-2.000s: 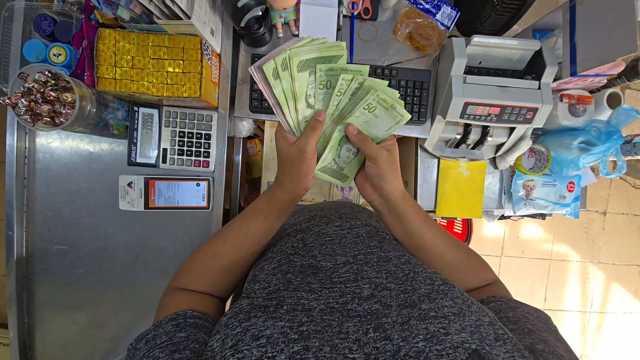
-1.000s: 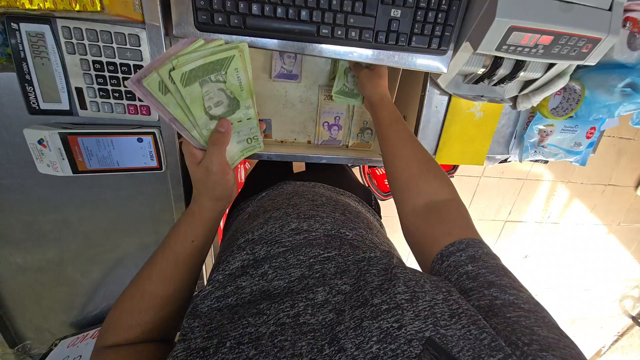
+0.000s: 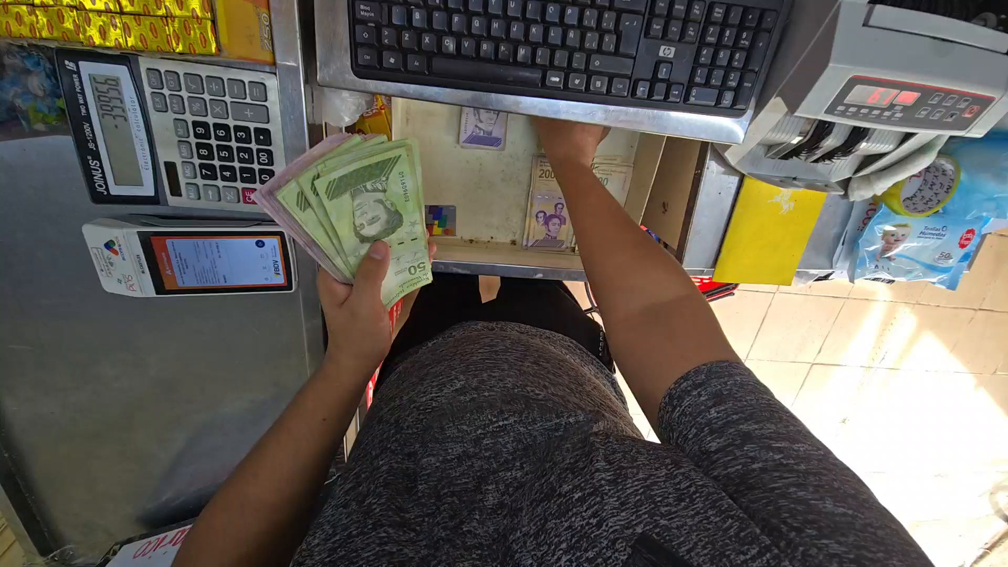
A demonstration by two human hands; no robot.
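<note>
My left hand (image 3: 358,303) is closed around a fanned stack of green and pinkish banknotes (image 3: 358,209), thumb on the front note, left of the open drawer (image 3: 480,252). My right hand (image 3: 571,140) reaches into the drawer under the keyboard shelf; its fingers are hidden, so what it touches cannot be seen. Beside that wrist lie brown and purple banknotes (image 3: 549,213) in the drawer. A purple banknote (image 3: 483,128) lies farther left, partly under the shelf. A small multicoloured card (image 3: 440,220) is near the drawer's front edge.
A black keyboard (image 3: 512,47) rests on the metal shelf above the drawer. To the left are a calculator (image 3: 173,130), a payment terminal (image 3: 189,258) and yellow packets (image 3: 110,27). On the right stand a banknote counter (image 3: 890,87), a yellow pad (image 3: 770,228) and a wet-wipes pack (image 3: 913,244).
Two seconds ago both hands held the fanned banknotes above the keyboard. Now the left hand alone holds a stack, and the right has moved into the drawer, deeper under the shelf than one second ago.
</note>
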